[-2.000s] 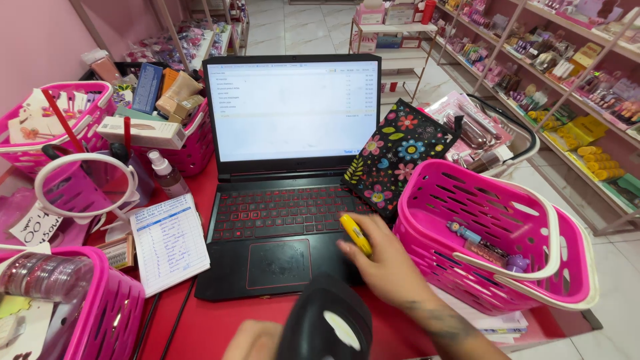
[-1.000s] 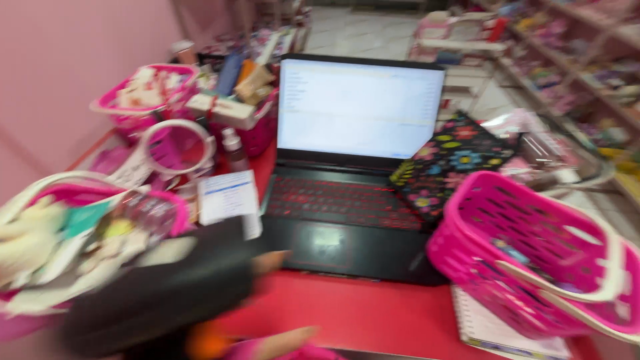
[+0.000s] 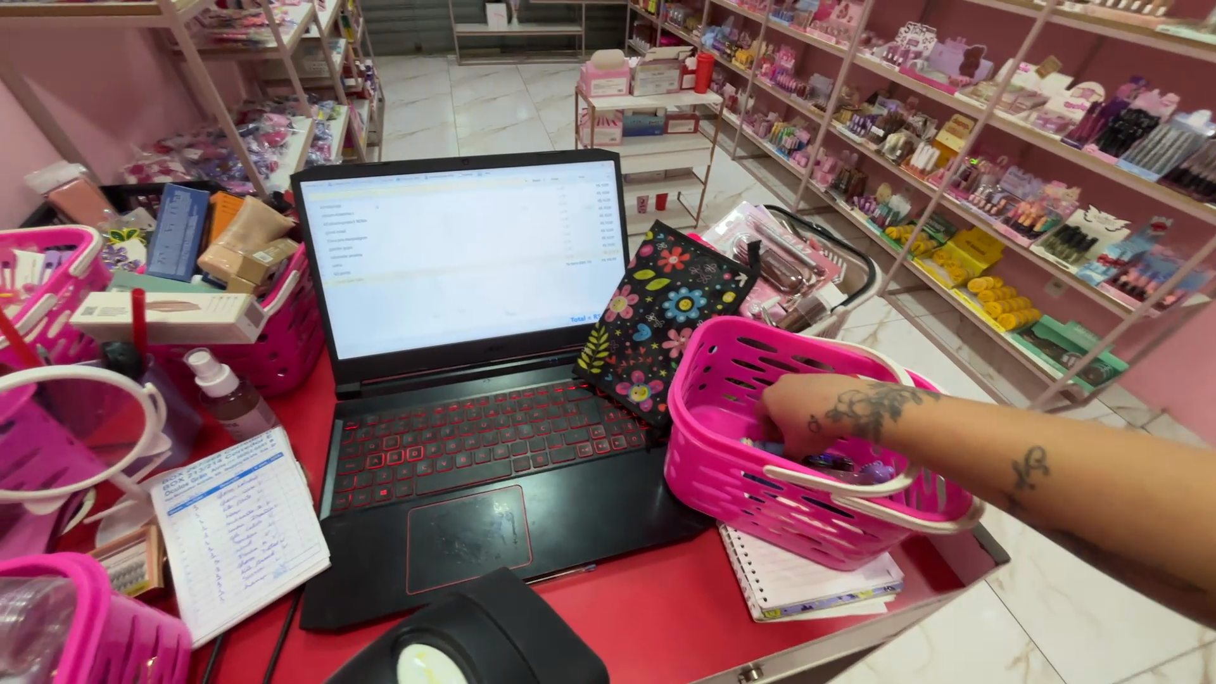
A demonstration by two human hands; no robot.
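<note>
My right hand [image 3: 803, 416] reaches down into a pink plastic basket [image 3: 736, 489] with white handles; its fingertips are hidden among small items, so its grip cannot be told. Small cosmetic-like items [image 3: 855, 467] lie beside it. A black handheld device, apparently a barcode scanner [image 3: 513, 632], shows at the bottom edge; my left hand is out of view. An open laptop [image 3: 475, 456] with a lit screen stands left of the basket. A black floral pouch [image 3: 665, 318] leans against the laptop's right side. Left of the laptop lies a pad with handwriting [image 3: 242, 532].
A spiral notebook [image 3: 807, 575] lies partly under the basket on the red table [image 3: 646, 608]. Pink baskets of goods [image 3: 294, 332], a spray bottle [image 3: 233, 394] and a round white-framed mirror [image 3: 85, 432] crowd the left. Stocked shelves [image 3: 950, 95] line the right wall.
My right hand, at the laptop with a yellow object two seconds ago, is now inside the pink basket. My left hand has gone out of view. The black device now sits at the bottom centre.
</note>
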